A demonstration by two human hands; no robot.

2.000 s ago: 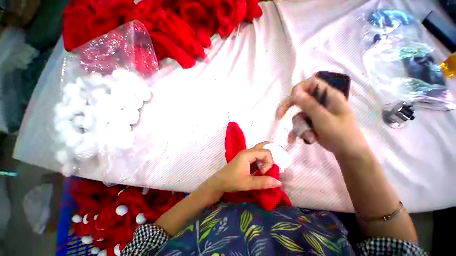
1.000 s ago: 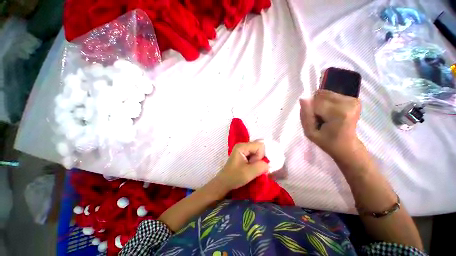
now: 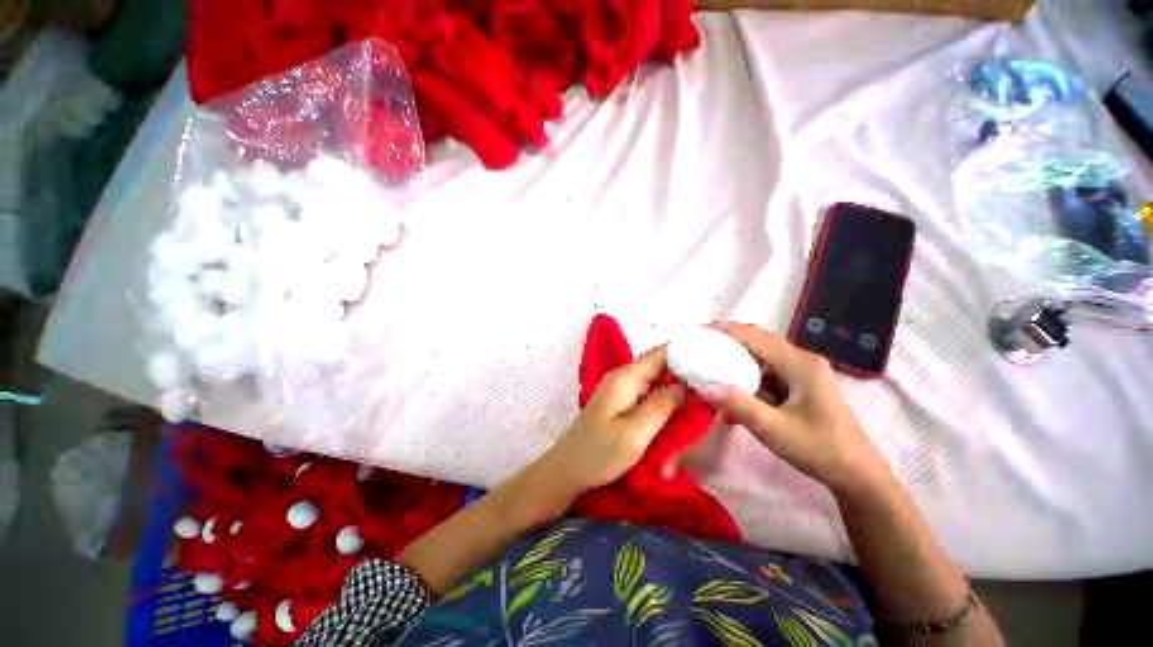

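A white pompom sits between my two hands, against the upper part of a red plush piece. One narrow red lobe points up and away on the white cloth, and the rest lies towards my apron. My left hand grips the red plush at the pompom's left side. My right hand holds the pompom from its right side with thumb and fingers. A small dark thing shows inside my right hand, too hidden to tell. I cannot make out a needle or thread.
A smartphone lies right of my hands. A clear bag of pompoms is left, with a red plush pile behind. A blue crate with red pieces stands lower left. A clear packet and a small metal item lie far right.
My right hand has come from over the phone, down and left to the pompom, and now holds it. The phone is uncovered. My left hand stays on the red piece.
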